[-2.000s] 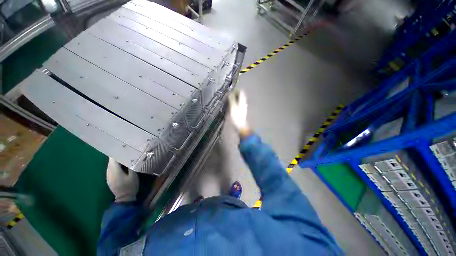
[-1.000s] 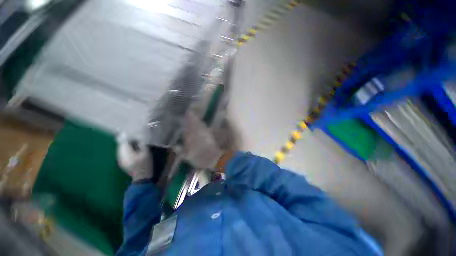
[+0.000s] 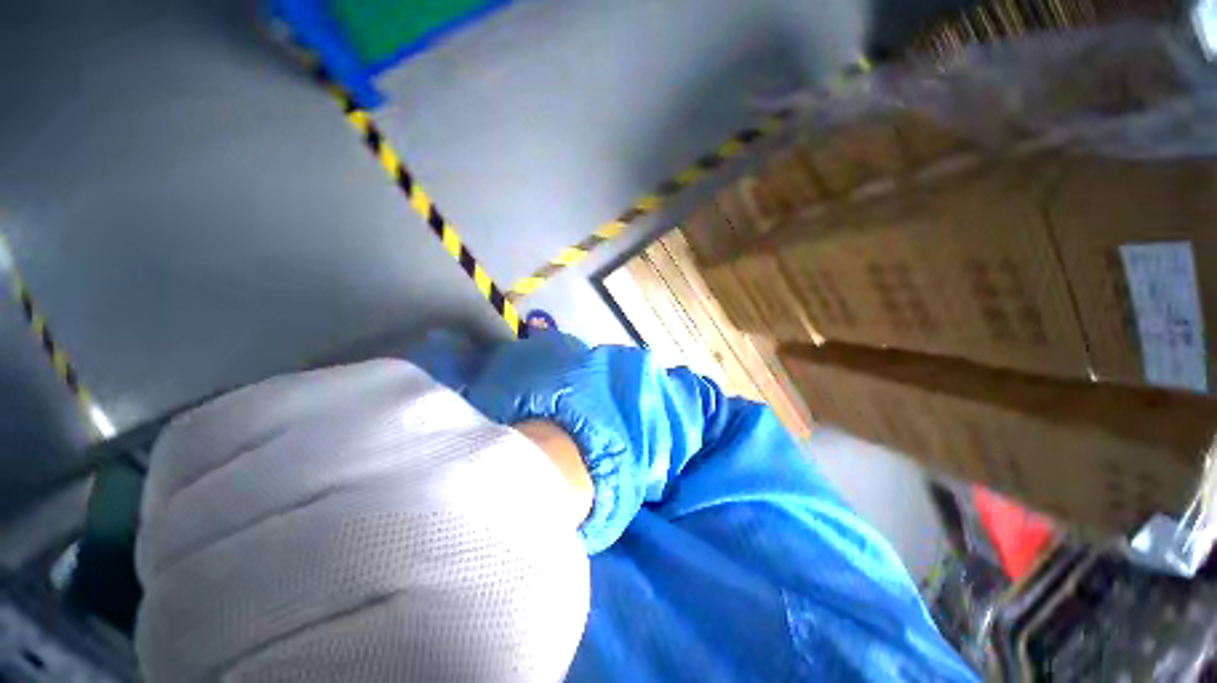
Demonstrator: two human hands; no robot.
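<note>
My right hand (image 3: pixel 360 534), in a pale knit glove, is very close to the camera and fills the lower left of the head view. A strip of bare wrist shows between the glove and the blue sleeve (image 3: pixel 641 427). The fingers lie close together; whether they grip anything is hidden. My left hand is not in view. A dark green surface (image 3: pixel 110 527) with grey edges shows in part behind the glove at the left edge. No silver unit can be made out clearly.
Stacked brown cartons (image 3: pixel 934 287), partly wrapped, stand at the right beside pale wooden slats (image 3: pixel 714 327). Yellow-black tape (image 3: pixel 421 200) crosses the grey floor. A blue frame corner with a green mat (image 3: pixel 407 27) is at the top. A red item (image 3: pixel 1014 530) lies lower right.
The view has swung from the units and rack to the cartons and floor. My right hand has come up close to the camera. My left hand and the row of units have left view.
</note>
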